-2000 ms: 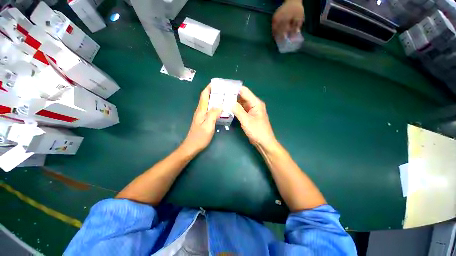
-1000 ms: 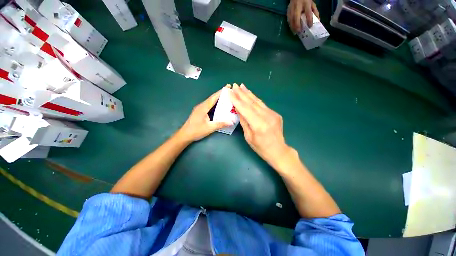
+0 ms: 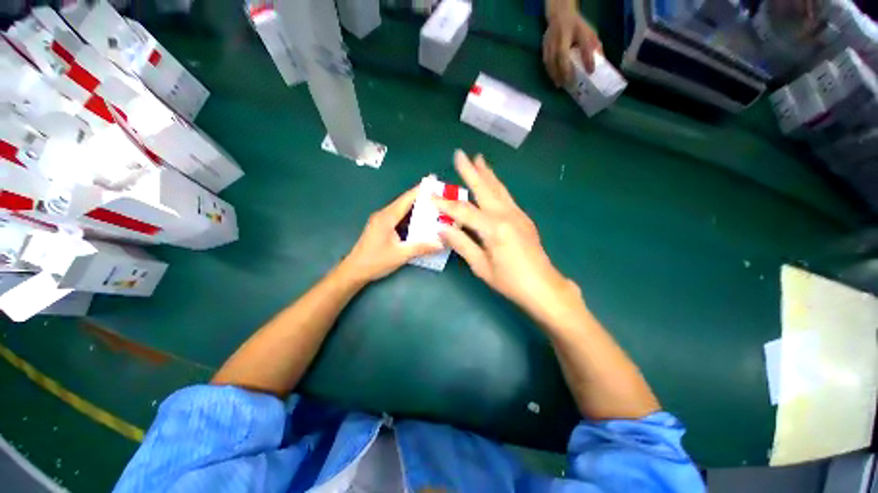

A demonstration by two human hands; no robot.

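Observation:
A small white carton with red marks near its far right end [image 3: 429, 226] is between my hands over the green table, in front of the post. My left hand [image 3: 384, 243] grips its left side, thumb at the near end. My right hand [image 3: 499, 229] lies at its right side with fingers spread, some fingertips touching its top and right edge. The item inside the carton cannot be seen.
Open cartons [image 3: 183, 207] are piled at left. A metal post [image 3: 332, 91] stands ahead. Closed cartons [image 3: 501, 109] lie beyond. Another person's hand [image 3: 568, 46] holds a carton near a dark scale [image 3: 693, 72]. A cream board [image 3: 826, 371] is at right.
The carton I hold has turned so its red marks show, and my right fingers have spread. The cartons beyond the post have shifted right and nearer.

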